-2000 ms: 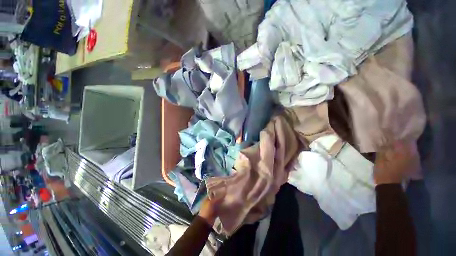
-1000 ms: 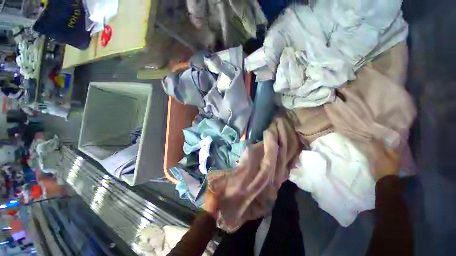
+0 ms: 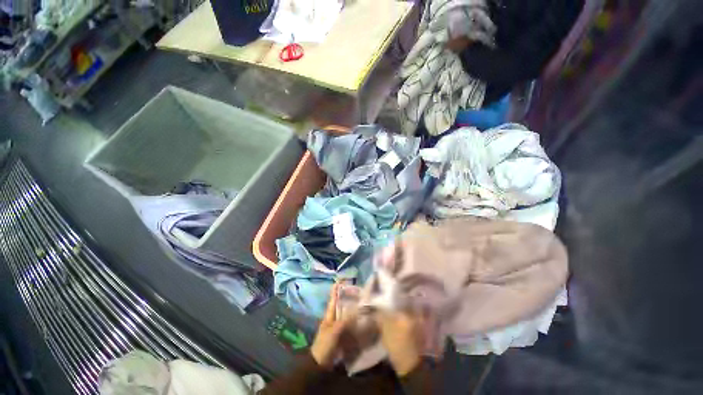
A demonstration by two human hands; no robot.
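Pink-beige fabric point(image 3: 501, 270) lies over white fabric point(image 3: 505, 339) at the centre right. My left hand point(image 3: 330, 332) and my right hand point(image 3: 402, 339) are close together at its near left end, holding it; the fingers are partly blurred. Light teal fabric point(image 3: 301, 266) and grey-blue fabric point(image 3: 351, 166) overfill the orange basket point(image 3: 289, 204) just beyond my hands. A white piece or tag lies on the teal cloth. Cream fabric point(image 3: 493, 173) is heaped behind the pink-beige fabric.
A grey bin point(image 3: 266, 181) stands left of the basket, with grey-blue cloth hanging over its near edge. Metal bars point(image 3: 85, 293) run along the lower left, with cream cloth at their end. A pale table point(image 3: 339, 58) is behind. Another person's dark sleeve and patterned fabric point(image 3: 439, 77) are at the back.
The camera view has turned. My right hand has moved left, close to my left hand, and the pink-beige fabric now spreads over the white fabric. Another person has come into view at the back.
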